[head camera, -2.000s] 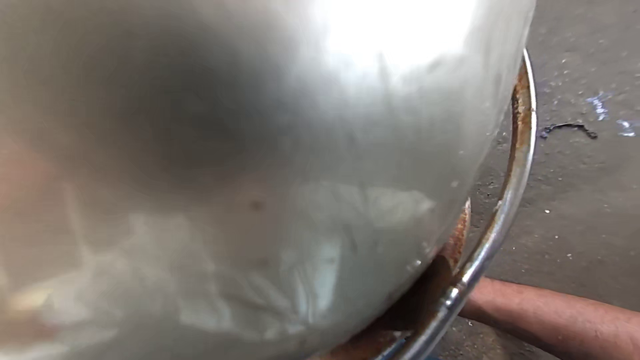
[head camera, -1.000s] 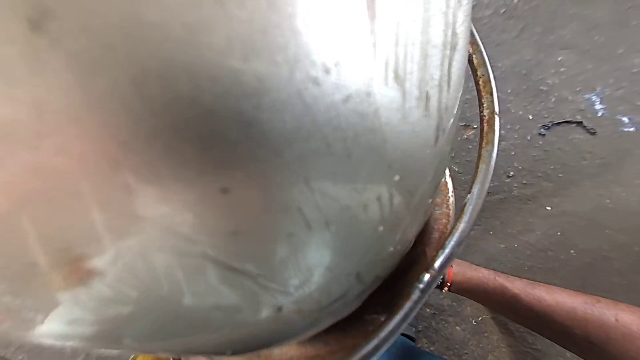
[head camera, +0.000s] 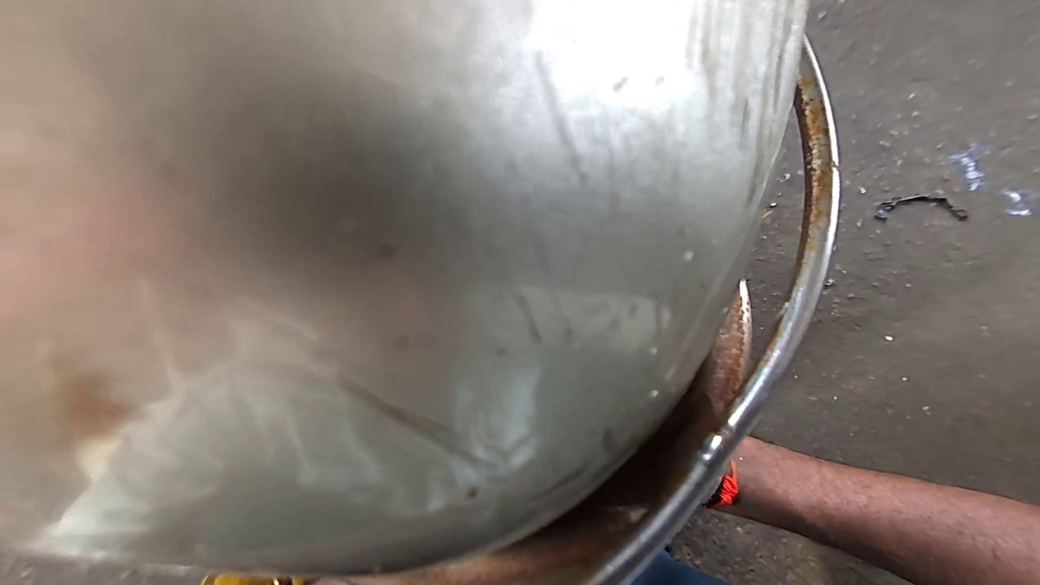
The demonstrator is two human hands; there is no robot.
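Observation:
A large, rounded, shiny metal vessel [head camera: 520, 268] fills most of the head view, its surface scratched and dull in places. Around its right and lower side curves a metal ring [head camera: 800, 317], bright on the outside and rusty inside. A bare forearm [head camera: 877, 496] comes in from the right edge, with a red thread [head camera: 728, 485] at the wrist; whose arm it is cannot be told. Its hand is hidden behind the ring and vessel. Neither of my hands can be made out, and what they touch is hidden.
Rough grey ground [head camera: 918, 390] lies to the right, with a dark curved strip [head camera: 922, 203] and pale blue marks on it. Blue cloth [head camera: 674, 569] shows below the ring. Something yellow [head camera: 252, 579] peeks out at the bottom left edge.
The vessel and ring have shifted left in the view since the oldest frame. More of the forearm shows, including the red thread at the wrist, which was hidden two seconds ago.

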